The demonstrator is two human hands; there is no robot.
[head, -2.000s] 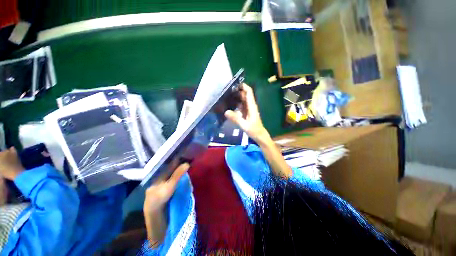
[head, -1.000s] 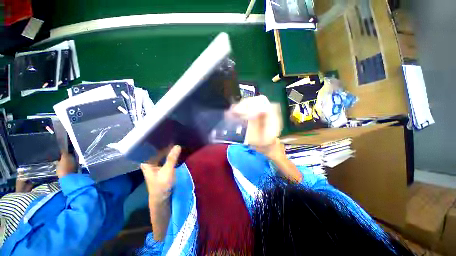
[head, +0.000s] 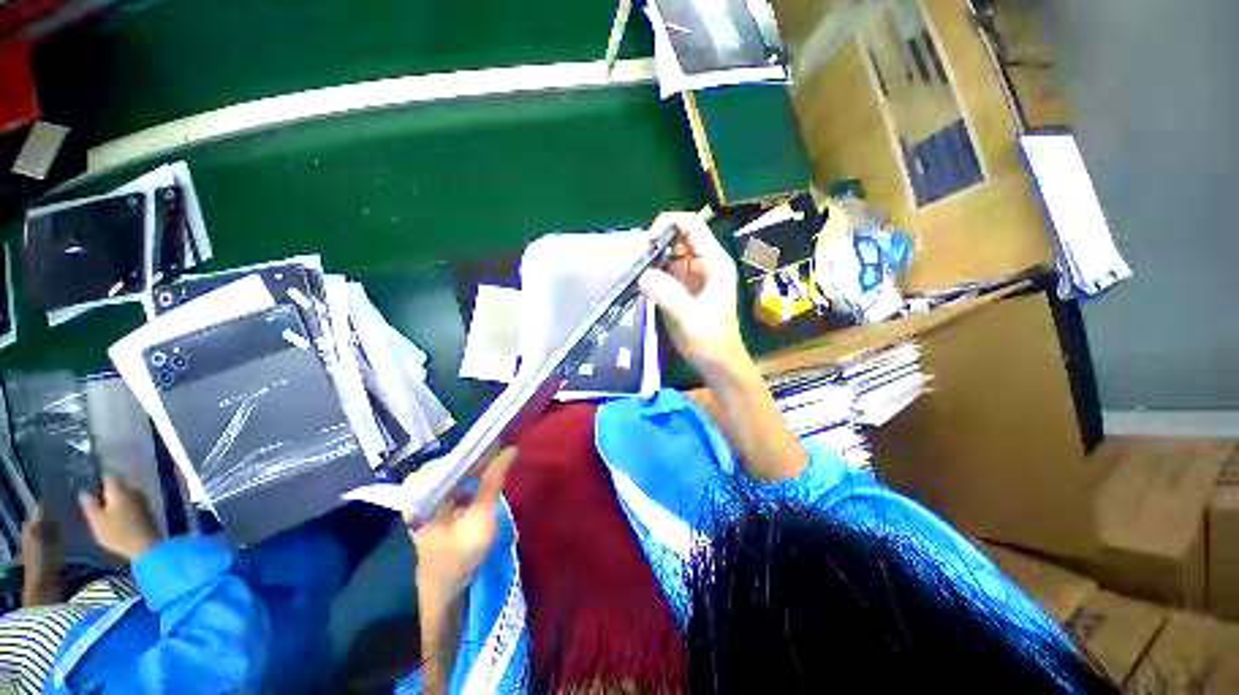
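Note:
A black panel (head: 544,369) is held tilted, nearly edge-on, in front of my chest, with white sheet behind its upper side. My left hand (head: 459,532) grips its lower left end. My right hand (head: 696,292) grips its upper right end with thumb and fingers. Behind it on the bench lies another black panel (head: 621,356) with small white pieces, partly hidden by the held panel. A white sheet (head: 578,272) and a smaller white card with a pale centre (head: 492,333) lie beside it.
A fanned panel stack (head: 252,407) lies at left, near another person's hands (head: 122,519). Further panels (head: 88,249) are behind. At right are a carton (head: 972,421), white-edged layers (head: 876,387) and a plastic bag (head: 863,265).
The held panel has turned more edge-on, and its raised white sheet has dropped behind it. The small card and bench sheet now show. The neighbour's hands have moved over their panel.

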